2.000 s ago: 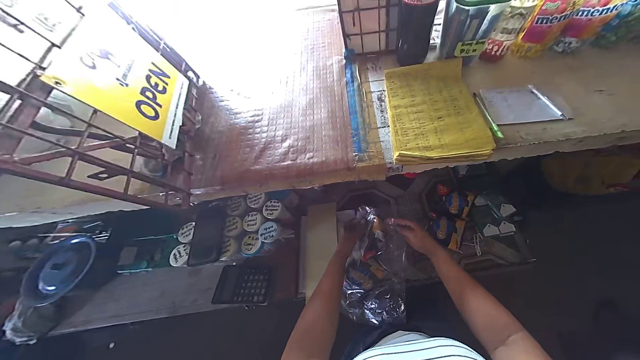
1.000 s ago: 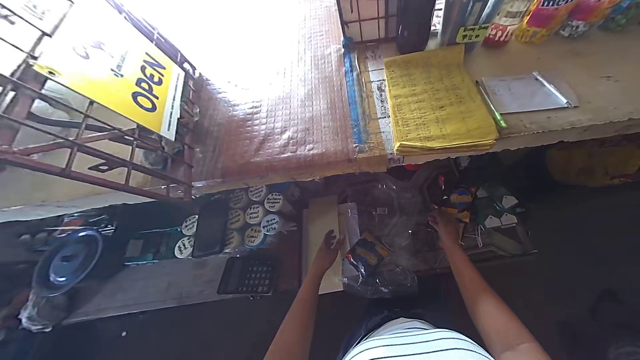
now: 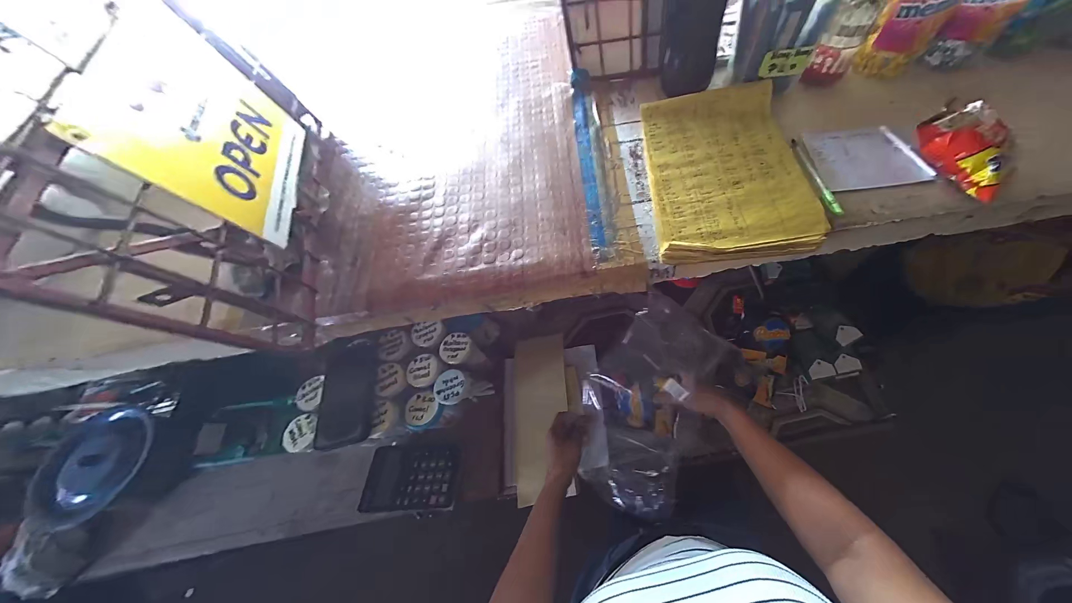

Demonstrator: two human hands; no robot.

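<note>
A clear plastic bag (image 3: 641,469) hangs over the lower shelf in front of my striped shirt, with small blue-and-orange packets (image 3: 638,407) showing inside. My left hand (image 3: 569,435) grips the bag's left side, over a strip of pale cardboard (image 3: 536,394). At the bag's right side is my right hand (image 3: 702,400), its fingers on a small white-and-orange packet (image 3: 674,389); whether it pinches the packet or only touches it is unclear. More small packets (image 3: 770,333) lie in a dark tray to the right of that hand.
Above, the counter bears yellow paper sheets (image 3: 733,176), a green pen (image 3: 816,180), a white notepad (image 3: 863,157) and a red snack bag (image 3: 967,146). Labelled round lids (image 3: 423,370), a calculator (image 3: 409,477) and a blue bowl (image 3: 92,461) occupy the lower left. A metal grille (image 3: 126,260) rises at left.
One second ago my hands were apart beside the bag; now my left hand has closed on its side and my right hand has moved left to it. The red snack bag has come into view on the counter.
</note>
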